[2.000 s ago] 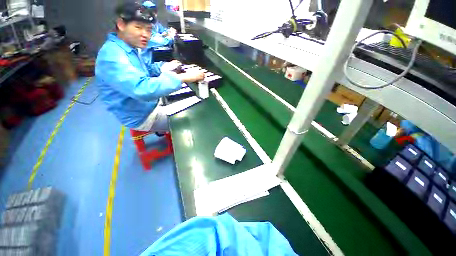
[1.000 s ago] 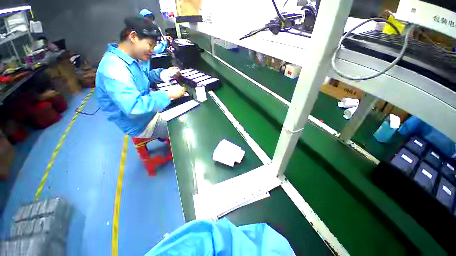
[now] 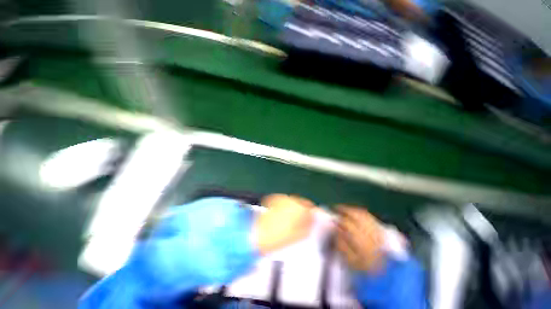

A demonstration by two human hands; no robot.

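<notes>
The frame is strongly blurred. A black tray of light phones point(image 3: 301, 275) lies in front of me at the bottom centre. My left hand point(image 3: 286, 222) is over the upper edge of the phones, fingers bent. My right hand point(image 3: 360, 237) is just right of it, also over the phones, fingers bent downward. Whether either hand holds a small piece is not visible through the blur.
A long white strip point(image 3: 136, 196) and a white container point(image 3: 78, 163) lie on the bench to the left. White items point(image 3: 450, 253) lie to the right. Beyond the green conveyor point(image 3: 272, 124) are trays of dark phones point(image 3: 344, 36) and blurred people in blue.
The view has swung right and down from the neighbouring worker to the phones in front of me. Both my hands are now in view; earlier only a blue sleeve showed.
</notes>
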